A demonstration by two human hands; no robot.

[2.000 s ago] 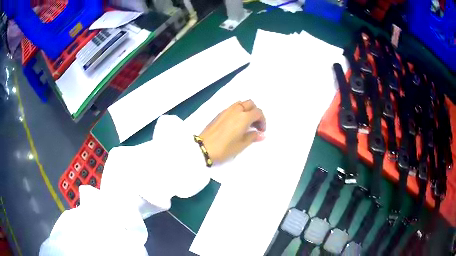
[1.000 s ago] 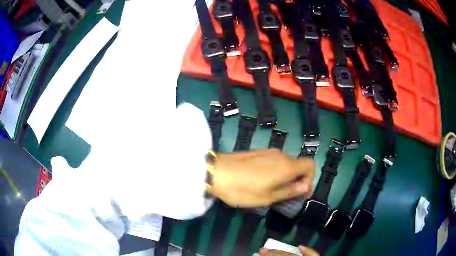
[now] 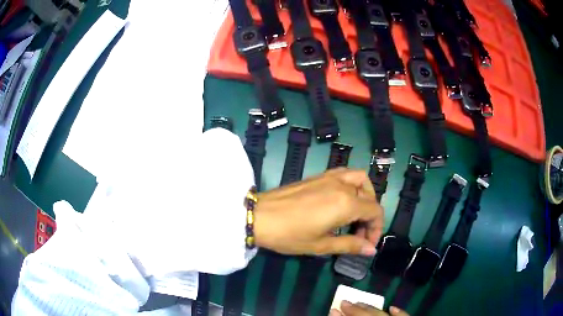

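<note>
My left hand (image 3: pixel 321 216), with a beaded bracelet, reaches from the left over the watch row, palm down. Its thumb and bent fingers are close together at the upper edge of a pale grey watch screen (image 3: pixel 353 266); whether they pinch anything is hidden. Three watches to the right have black screens, the nearest one (image 3: pixel 394 254) beside my fingertips. My right hand (image 3: pixel 365 310) is mostly cut off by the bottom edge. Its fingertips hold a small white card (image 3: pixel 355 299) just below the grey screen. My left hand and sleeve cover parts of the watches to the left.
An orange-red tray (image 3: pixel 515 117) at the back bears many black watches, backs up, straps hanging over its front edge. White paper strips (image 3: pixel 68 92) lie left, partly under my sleeve. A crumpled paper scrap (image 3: pixel 524 248) and a tape roll (image 3: pixel 554 174) are at right.
My left hand has gone from the white paper to the watch row and now sits beside the grey screen, showing more of it. My right fingertips and the card came into view. The camera view swung right.
</note>
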